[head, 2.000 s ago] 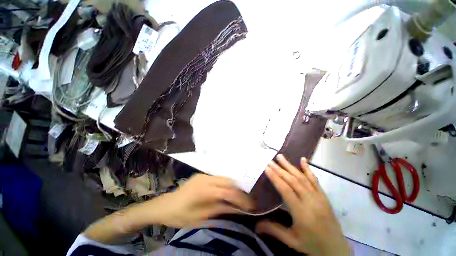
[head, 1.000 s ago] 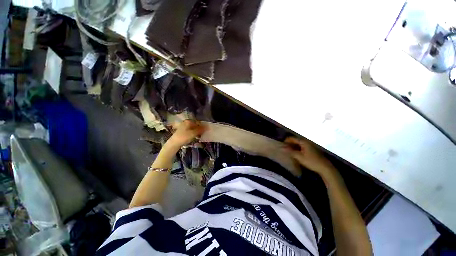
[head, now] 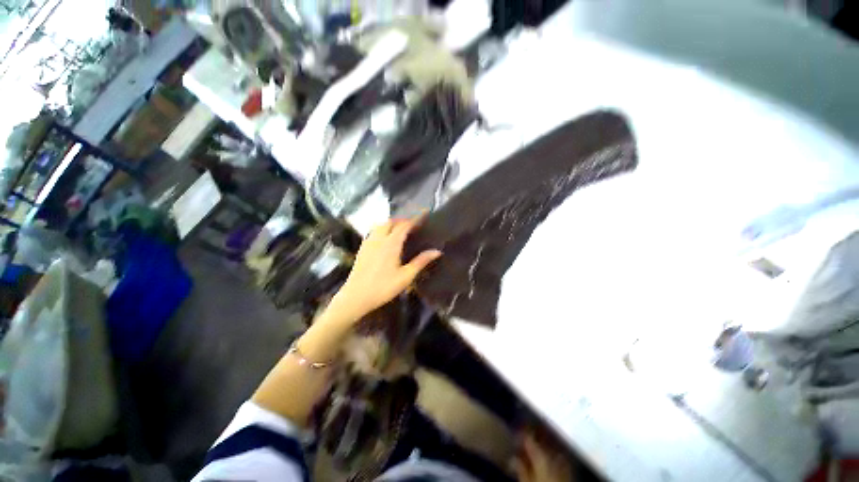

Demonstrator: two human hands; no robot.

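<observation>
The stack of dark brown curved bands (head: pixel 556 168) lies on the white table, with frayed, thread-fringed edges. My left hand (head: pixel 381 268) is at the near-left end of the stack; its fingertips and thumb touch the cloth, thumb spread from the fingers. My right hand (head: pixel 544 461) is low at the bottom edge, dark, blurred and partly cut off. A pale beige-brown strip (head: pixel 461 409) lies beside it below the table edge; whether the hand grips it cannot be told.
Part of the white sewing machine (head: pixel 829 301) stands at the right, blurred. A bit of red (head: pixel 838 469) shows at the lower right corner. Dark bundles and scraps (head: pixel 429 127) are heaped behind the stack. More cloth hangs below the table edge. A blue cloth (head: pixel 146 301) and pale container are at the left.
My left hand has let go of the strip and moved up to the stack. My right hand is lower in the picture. The view has swung, showing more of the table and heaps.
</observation>
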